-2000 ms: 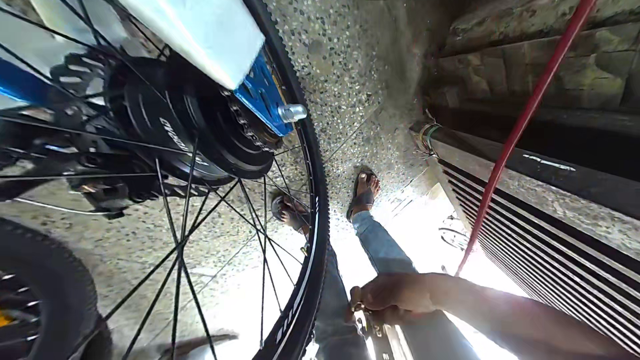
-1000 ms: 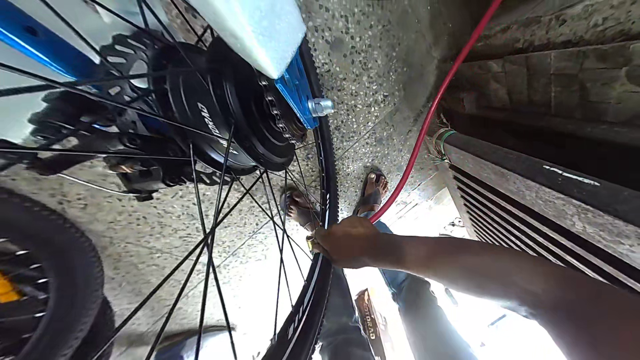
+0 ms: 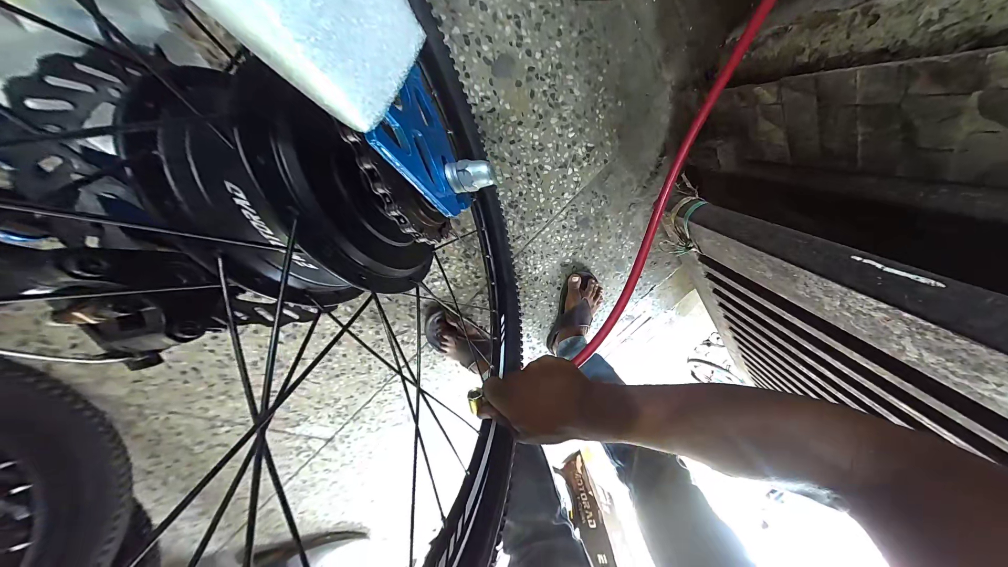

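Observation:
My right hand (image 3: pixel 543 399) is closed at the black tyre (image 3: pixel 508 315) of a spoked bicycle wheel. A small brass-coloured fitting (image 3: pixel 476 402) pokes out of the fist on the spoke side. The red hose (image 3: pixel 657 205) curves down to the back of this hand, and its end is hidden there. Left of the hand is the wheel's large black hub (image 3: pixel 260 181), with a disc rotor (image 3: pixel 63 102) behind it. A blue slotted metal plate (image 3: pixel 417 146) with a silver nut (image 3: pixel 470 176) lies by the sprocket and chain. My left hand is out of view.
White foam padding (image 3: pixel 331 47) covers part of the frame. Another tyre (image 3: pixel 63 449) stands at lower left. My sandalled feet (image 3: pixel 579 303) are on the speckled floor (image 3: pixel 543 102) beyond the wheel. At right are a ribbed ledge (image 3: pixel 835 354) and a stone wall (image 3: pixel 866 118). A printed brown item (image 3: pixel 587 504) shows between my legs.
My right hand has moved from over my legs to the wheel's tyre, along with the metal piece in it. The red hose now curves to the hand. The view has shifted somewhat.

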